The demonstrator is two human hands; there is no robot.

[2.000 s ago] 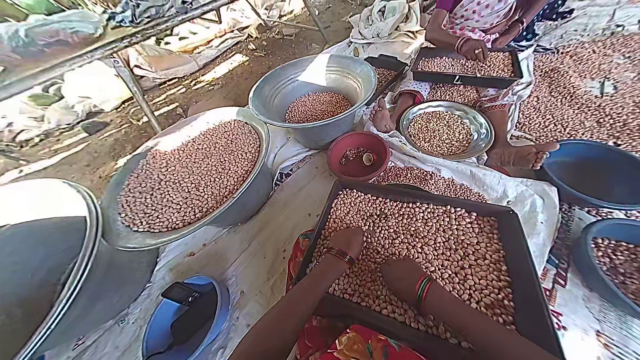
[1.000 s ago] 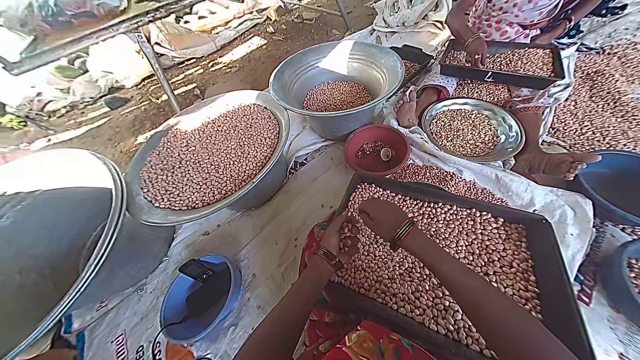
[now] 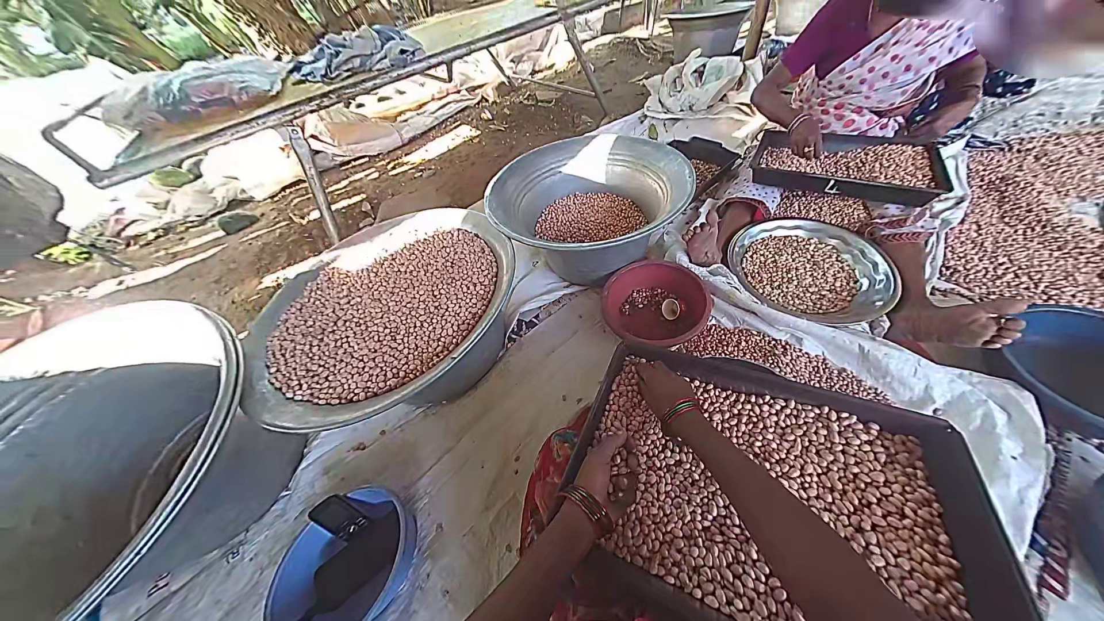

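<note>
A black rectangular tray full of pinkish-brown nuts or seeds lies before me. My left hand, with bangles at the wrist, rests over the tray's left side, palm up and fingers curled; whether nuts lie in it is unclear. Just beyond it, my right hand touches the nuts near the tray's far left corner, its fingertips hidden. A red bowl holding a few small nuts and a round pale piece stands past that corner. More nuts lie on the white sheet behind the tray.
Metal basins of nuts stand ahead and left, beside a large empty-looking metal vessel. A blue tub holds a dark device. Across from me a person works at another black tray, near a steel dish. A blue basin stands right.
Two seconds ago both hands were down in the nuts, well apart; one second ago they were close together over the tray. My right hand now reaches to the far left corner.
</note>
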